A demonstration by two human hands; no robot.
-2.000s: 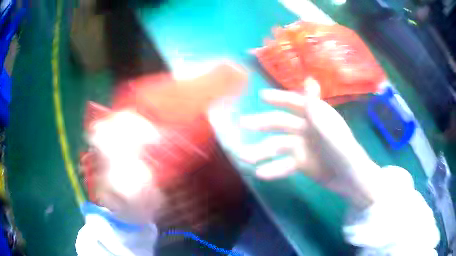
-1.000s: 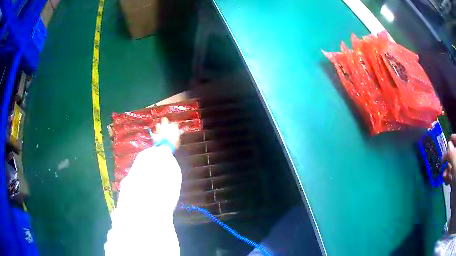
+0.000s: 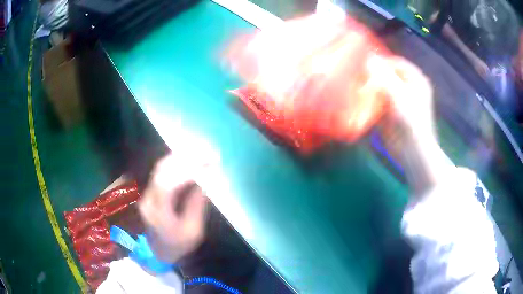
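Shiny red-orange anti-static bubble bags (image 3: 321, 86) are over the green bench (image 3: 229, 161), blurred and overexposed. My right hand (image 3: 404, 95) is at their right side, its fingers on the bags; blur hides the exact grip. My left hand (image 3: 178, 207) is blurred over the bench's left edge, with a bright blue wrist strap (image 3: 140, 250) at its wrist. I see nothing held in it; its fingers look partly curled. More red bags (image 3: 94, 235) are in the carton on the floor at lower left, partly hidden by my left hand.
A blue bin edge (image 3: 387, 154) shows beside my right wrist. A coiled blue cord (image 3: 212, 281) runs at the bottom. A brown carton (image 3: 63, 86) stands at upper left, with dark stacked items (image 3: 132, 20) at the bench's far end. Part of a person (image 3: 481, 34) is at upper right.
The view has turned toward the bench. My left hand has come up from the red bags in the carton to the bench edge. My right hand has moved onto the bags on the bench.
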